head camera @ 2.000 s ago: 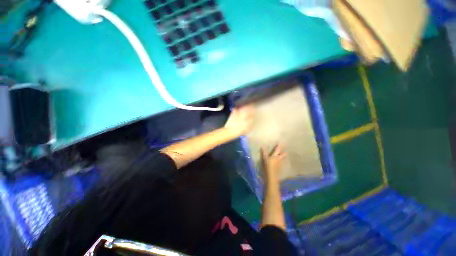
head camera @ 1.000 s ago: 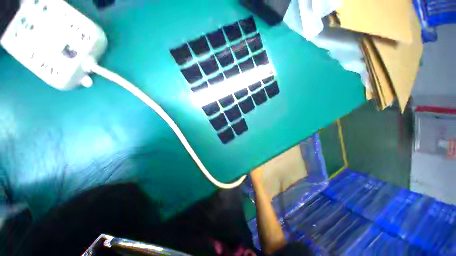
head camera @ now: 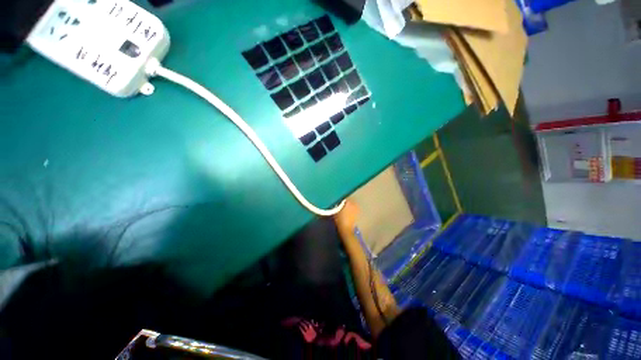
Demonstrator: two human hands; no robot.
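Note:
My right hand (head camera: 346, 213) is small and blurred at the bench's front edge, beside the end of the white cord and the near side of the lined blue crate. Its fingers are partly hidden, so I cannot tell whether it holds anything. A flat tan sheet (head camera: 385, 209) lies in the blue crate (head camera: 426, 200), below the bench edge. A thin dark line, perhaps a cord, runs along my right forearm. My left hand is not in view.
The green bench (head camera: 197, 151) bears black squares in a grid (head camera: 313, 79), a white power strip (head camera: 105, 46) with its white cord (head camera: 249, 133) curving over the edge, and brown cardboard (head camera: 485, 56) at its right end. Stacked blue crates (head camera: 523, 264) stand at lower right.
The view has swung up and over the bench since the oldest frame, where both hands were on the tan sheet. My left hand has gone out of view. My right hand is now at the bench edge.

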